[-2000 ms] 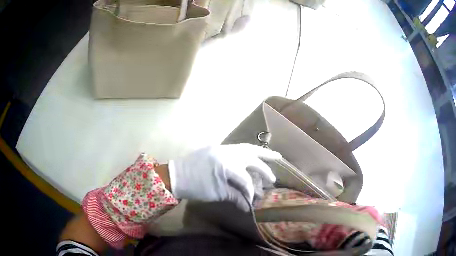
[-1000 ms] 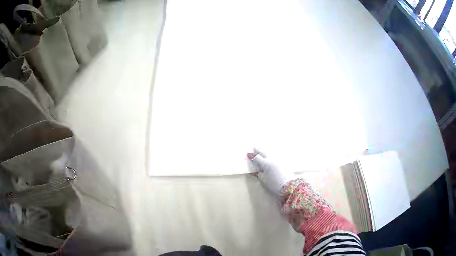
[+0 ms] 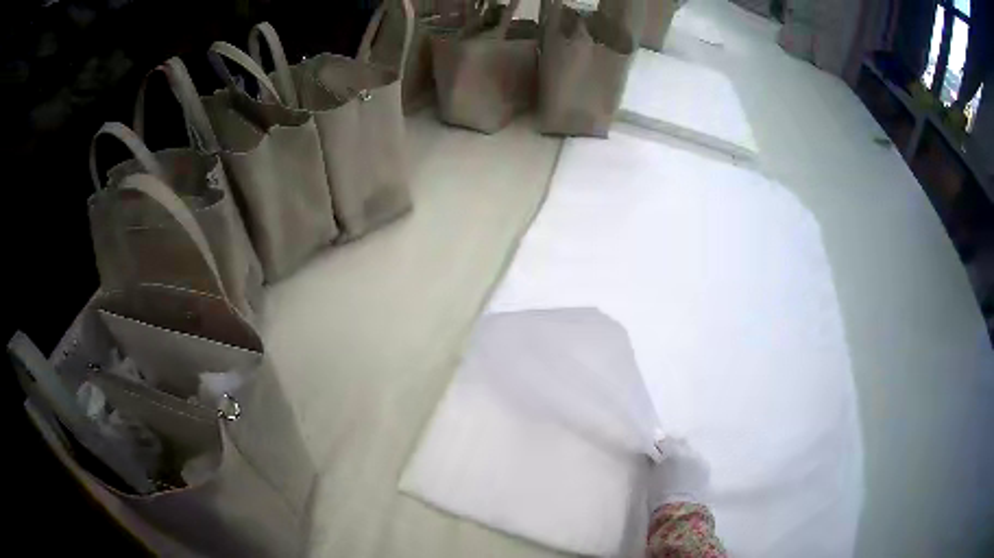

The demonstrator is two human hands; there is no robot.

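A large flat stack of white tissue paper (image 3: pixel 719 283) lies on the pale table. My right hand (image 3: pixel 678 471), in a white glove with a floral sleeve cover, pinches the edge of a thin tissue sheet (image 3: pixel 556 349) near the stack's front part. The sheet is partly lifted and folded over. My left hand is not in view. An open beige handbag (image 3: pixel 273 458) stands at the lower left, with crumpled white tissue (image 3: pixel 114 420) inside, a metal ring near its rim and its handles up.
Several beige handbags (image 3: pixel 365 153) stand in a row along the table's left side and at the back. Another white stack (image 3: pixel 687 98) lies farther back on the table (image 3: pixel 403 294). A shelf or window ledge runs along the right.
The view has shifted to show more of the table and bag row. My right hand, earlier on the stack's front edge, now holds a tissue sheet partly lifted. My left hand has left the picture.
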